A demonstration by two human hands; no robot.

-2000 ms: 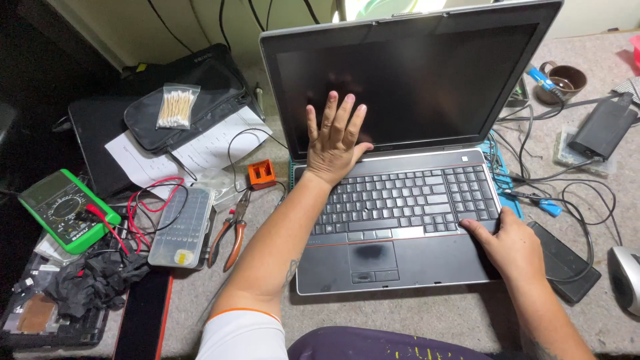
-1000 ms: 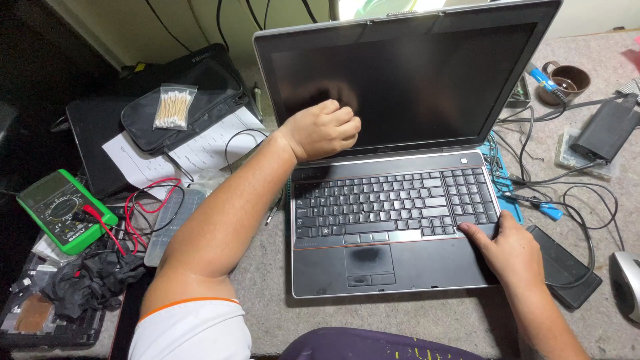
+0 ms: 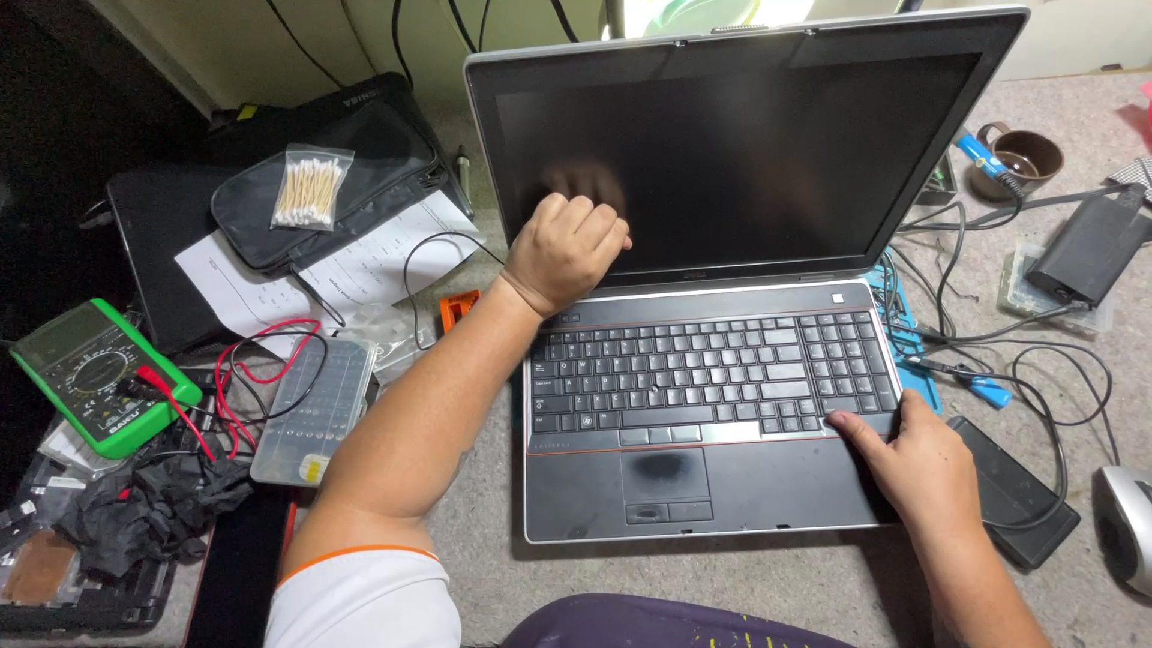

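Observation:
An unfolded laptop (image 3: 756, 477) lies on the grey cloth-covered bench, its dark screen (image 3: 765, 153) leaning back. My left hand (image 3: 569, 247) is loosely curled in front of the lower left part of the screen, above the hinge; whether it touches the glass or holds anything small cannot be told. A dim reflection of it shows in the screen. My right hand (image 3: 913, 459) grips the laptop's right front edge, thumb on top beside the number pad and fingers hidden beneath. The touchpad (image 3: 666, 475) has a dark worn patch.
At left lie a green multimeter (image 3: 106, 378) with red and black leads, a clear parts box (image 3: 319, 405), a bag of cotton swabs (image 3: 310, 187) on a black pouch, and papers (image 3: 396, 252). At right are a brown cup (image 3: 1030, 162), a power adapter (image 3: 1089, 247), cables, a portable drive (image 3: 1012, 490) and a mouse (image 3: 1125, 522).
My left hand, spread flat over the lower screen two seconds ago, has curled its fingers and is still near the screen's lower left. My right hand has kept its hold on the laptop's edge.

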